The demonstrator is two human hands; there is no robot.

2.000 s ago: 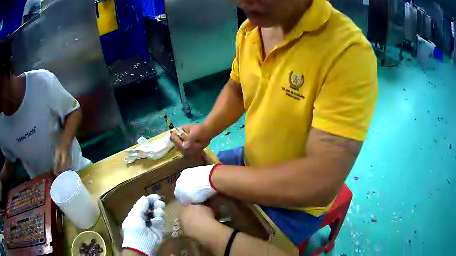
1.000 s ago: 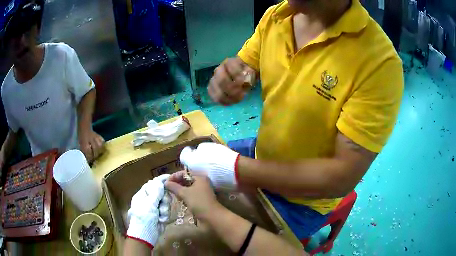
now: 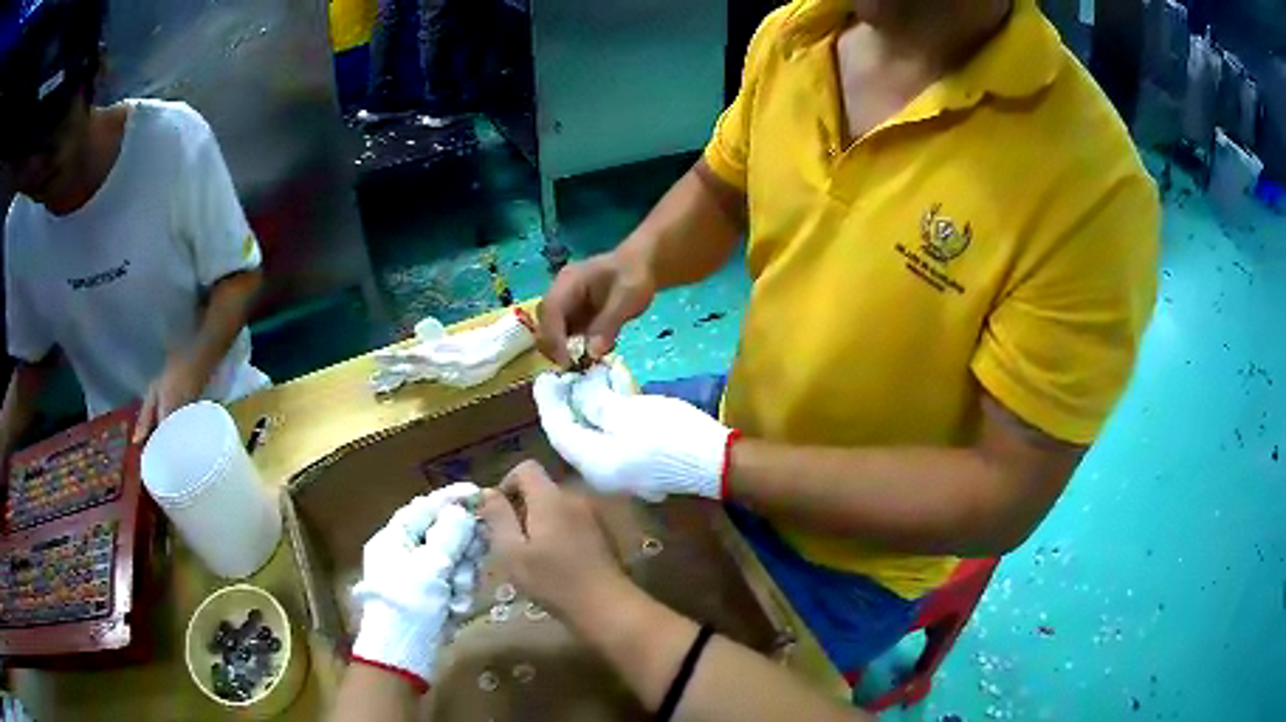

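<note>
My left hand (image 3: 412, 581), in a white knit glove with a red cuff, is curled at the left side of the cardboard tray (image 3: 313, 564). Its fingers are closed around small parts, mostly hidden. My right hand (image 3: 553, 543), bare with a black wristband, meets the left fingertips over the tray. Its thumb and fingers are bent together; what they pinch is too small and blurred to tell. Several clear rings (image 3: 504, 612) lie on the tray floor below.
A parts bowl (image 3: 202, 674) holds dark and silvery pieces. A white bucket (image 3: 215, 494), a red-brown perforated jig (image 3: 130, 564) and crumpled spare gloves (image 3: 458, 356) are on the table. A person in yellow (image 3: 903, 268) works across the tray; another in white (image 3: 134, 268) is at left.
The yellow-shirted person's gloved hand has moved back from my hands and meets their bare hand near the tray's far edge. My hands remain together. The view has shifted since the earliest frame.
</note>
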